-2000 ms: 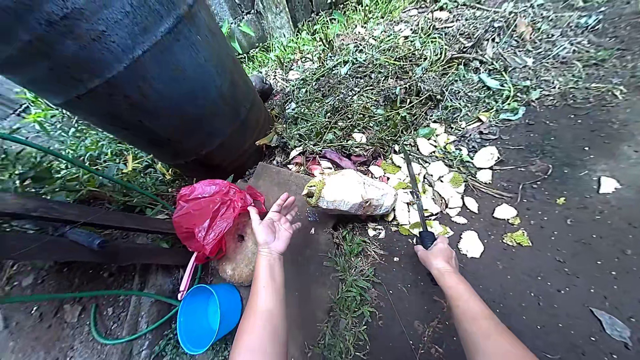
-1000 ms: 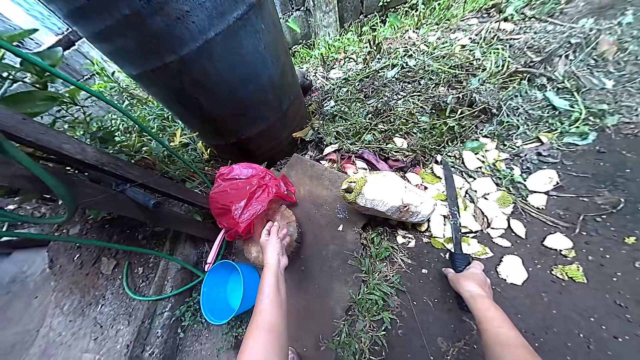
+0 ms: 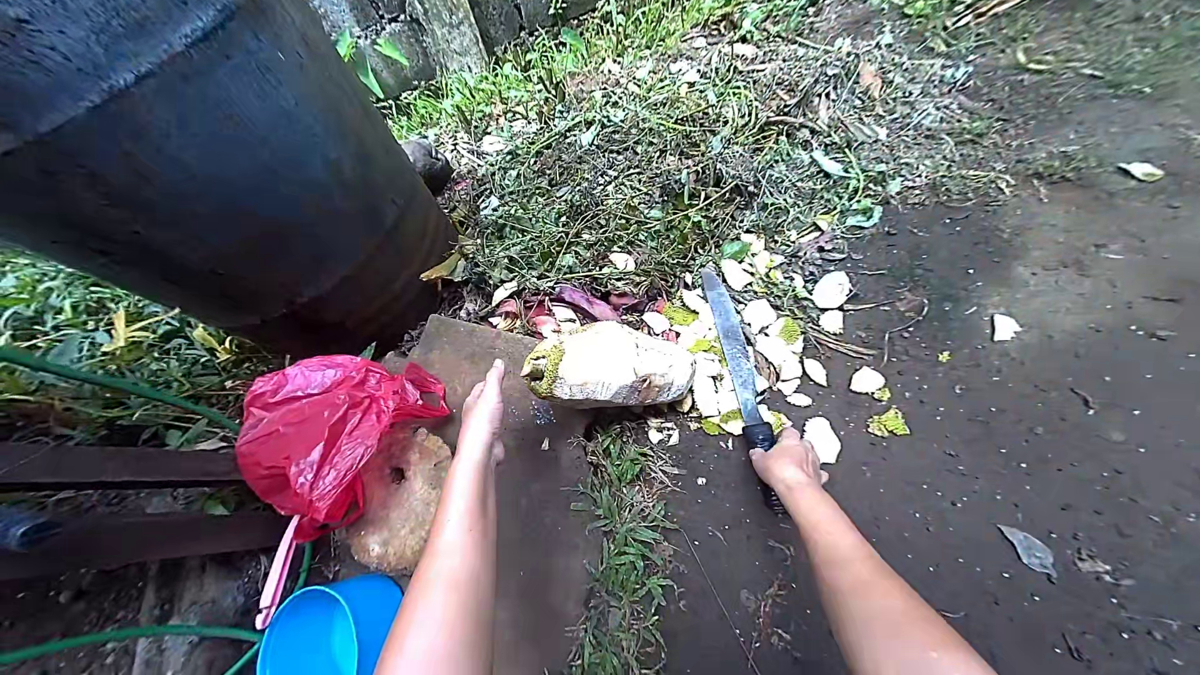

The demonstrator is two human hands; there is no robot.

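A peeled jackfruit point(image 3: 623, 364), pale with green spiky skin left at its stem end, lies on its side across the edge of a concrete slab point(image 3: 469, 352). My left hand point(image 3: 484, 412) is just left of that end, not touching it, fingers extended and nothing held. To the right, my right hand point(image 3: 789, 464) grips the black handle of a long knife point(image 3: 733, 347), its blade pointing away over cut peel pieces point(image 3: 778, 354). Left of my left hand, a red plastic bag point(image 3: 314, 431) rests against a pale stone point(image 3: 398, 502).
A large dark metal drum point(image 3: 225, 178) leans at the upper left. A blue plastic container point(image 3: 328, 623) stands at the lower left, near a green hose point(image 3: 131, 633) and dark beams point(image 3: 122, 544). Cut grass and weeds point(image 3: 675, 178) are heaped behind the fruit.
My left hand has moved from beside the red bag toward the jackfruit's stem end. The right hand still holds the knife. The jackfruit has stayed in place.
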